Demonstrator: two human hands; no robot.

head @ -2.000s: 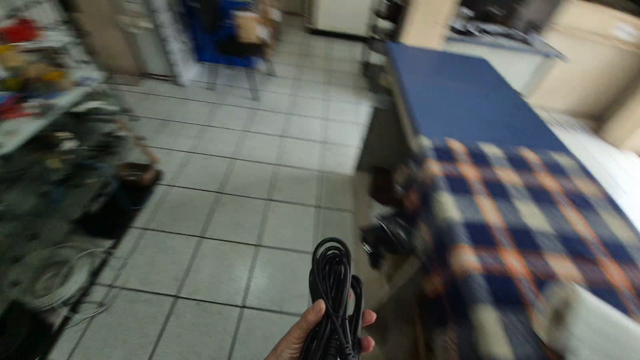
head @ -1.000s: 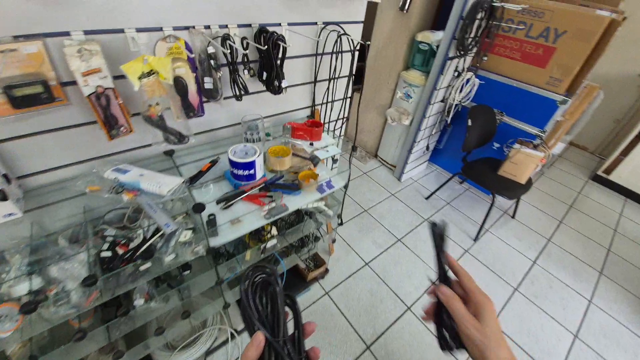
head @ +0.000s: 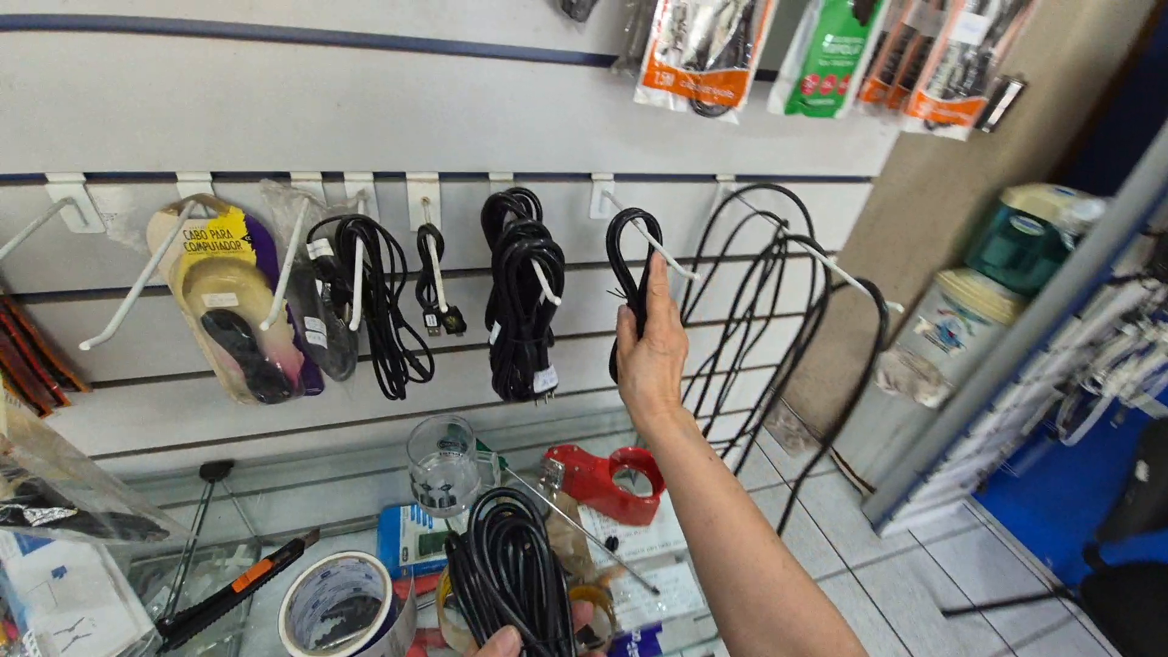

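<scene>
My right hand (head: 653, 342) grips a tied black cable coil (head: 630, 239), whose upper loop surrounds a white display hook (head: 671, 258) on the slatted wall. Low in the view, my left hand (head: 511, 641) holds a larger bundle of black cable (head: 511, 570) above the glass shelf; most of that hand is hidden. Left of my right hand, thick black power cords (head: 522, 292) hang on another hook. To its right, long black cables (head: 762, 301) hang in wide loops. Further left are a short USB cable (head: 429, 274) and a thin black cable coil (head: 379, 306).
On the glass shelf below stand a red tape dispenser (head: 607, 484), a clear glass (head: 443, 465), a tape roll (head: 336, 604) and a utility knife (head: 239, 589). Bare hooks (head: 137, 283) jut out at left. Packaged cables (head: 703, 55) hang above. A grey post (head: 1022, 338) stands at right.
The view has come close to the wall display. My right hand, earlier held out over the floor with a black cable, is now up at a hook with the coil's loop around it.
</scene>
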